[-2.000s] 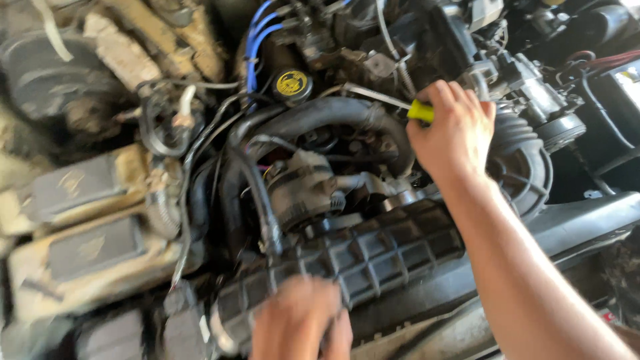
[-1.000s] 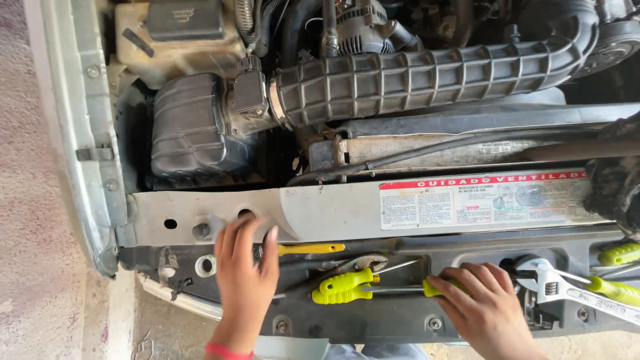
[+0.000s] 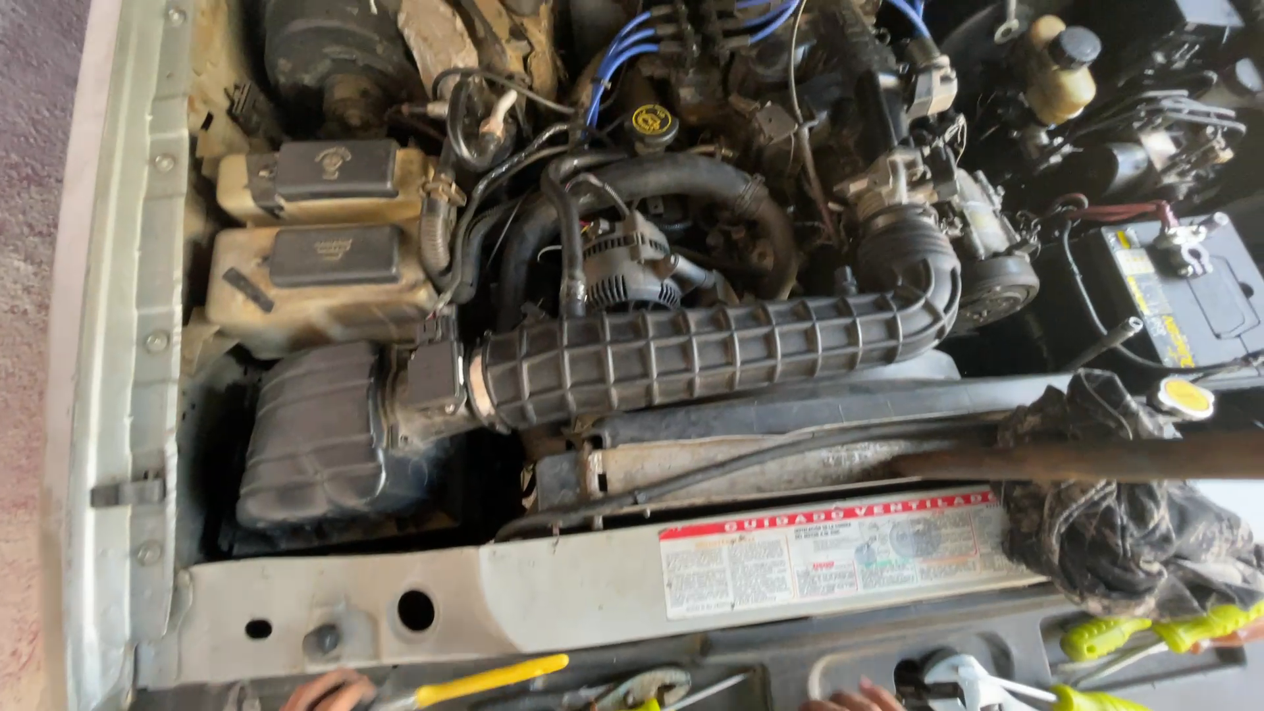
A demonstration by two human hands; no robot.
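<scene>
Only the fingers of my left hand (image 3: 331,691) show at the bottom edge, beside a tool with a yellow handle (image 3: 494,679). My right hand (image 3: 851,697) is mostly cut off by the same edge, left of an adjustable wrench (image 3: 963,681). What either hand holds is hidden. Between them lie pliers (image 3: 647,683) and a thin screwdriver shaft (image 3: 703,691). Yellow-green screwdriver handles (image 3: 1106,637) lie at the lower right, with fingers touching one at the right edge; whose they are is unclear.
A ribbed black intake hose (image 3: 711,355) crosses the engine bay from the air filter box (image 3: 311,434). Behind it sits the alternator (image 3: 627,262). The battery (image 3: 1185,296) is at right, above a dark crumpled cloth (image 3: 1116,523). A metal crossmember (image 3: 553,592) bears a warning label.
My right hand held a yellow-green screwdriver over the engine two seconds ago; it is now low at the front ledge. Both hands have gone mostly out of the frame as the view shifted.
</scene>
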